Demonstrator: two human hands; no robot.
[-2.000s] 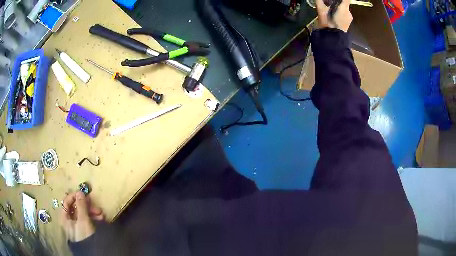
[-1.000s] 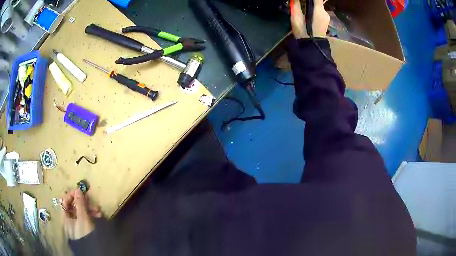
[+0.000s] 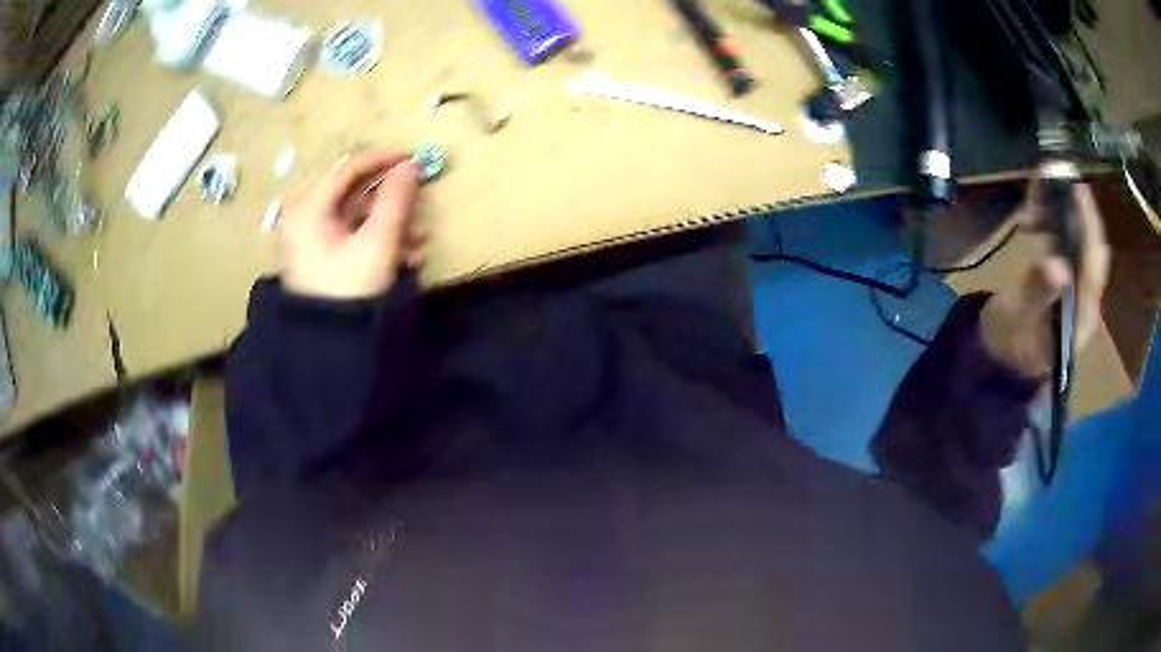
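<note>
My left hand (image 3: 354, 227) is over the tan bench and pinches a small round green circuit board (image 3: 429, 161) between its fingertips. My right hand (image 3: 1047, 280) is at the right, past the bench edge, closed around the black handle of a soldering iron (image 3: 1061, 229) whose black cord hangs below. The picture is blurred, and the iron's tip cannot be made out clearly.
On the bench (image 3: 535, 210) lie a short black cable (image 3: 471, 107), a white strip (image 3: 675, 105), a purple battery pack (image 3: 528, 26), a screwdriver (image 3: 716, 49), a white cover (image 3: 173, 154) and a round disc (image 3: 351, 47). A dark mat with a black tool (image 3: 933, 102) is at right.
The view has swung toward the bench's left part. My right hand has come back from over the cardboard box with the iron. My left hand still holds the round board.
</note>
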